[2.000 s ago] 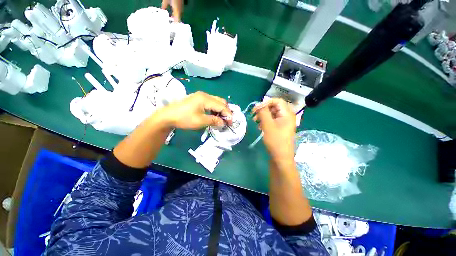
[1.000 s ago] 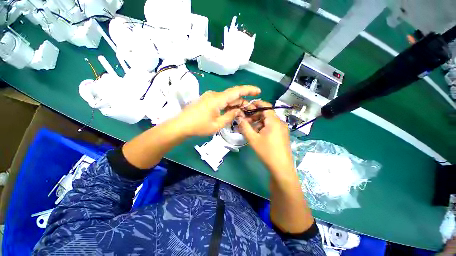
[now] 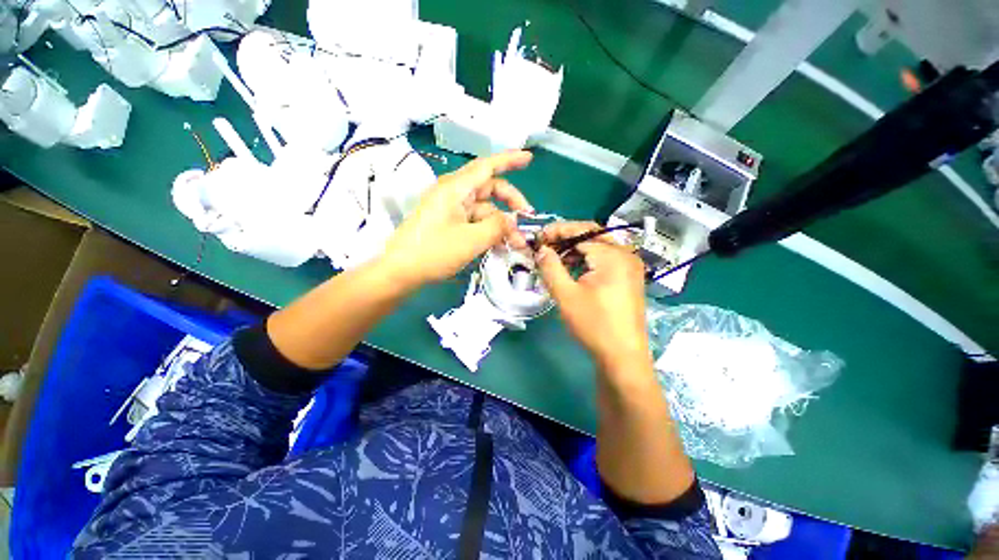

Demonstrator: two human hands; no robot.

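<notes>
A white housing body [image 3: 473,326] lies on the green bench in front of me, its round cup-like head towards my hands and its flat foot towards me. My left hand [image 3: 458,224] is at the upper left of the round head, thumb and fingers pinching thin pale strands. My right hand [image 3: 597,287] is at the head's right side, its fingers closed on dark lead wires [image 3: 597,232] that run out to the right over the hand. The fingertips of both hands are close together above the cup and hide part of the wires.
White housings with wires [image 3: 318,142] crowd the bench at left. A screw feeder [image 3: 701,175] stands behind my right hand, with a black electric screwdriver [image 3: 854,164] beside it. A clear bag [image 3: 728,377] of white parts lies right. Blue bins [image 3: 82,361] and a cardboard box [image 3: 38,257] are below.
My right hand came from beside the housing, where it held a pale loop, to the head and now holds dark wires. My left hand's fingers have since lowered and opened slightly. The other person's hand is gone.
</notes>
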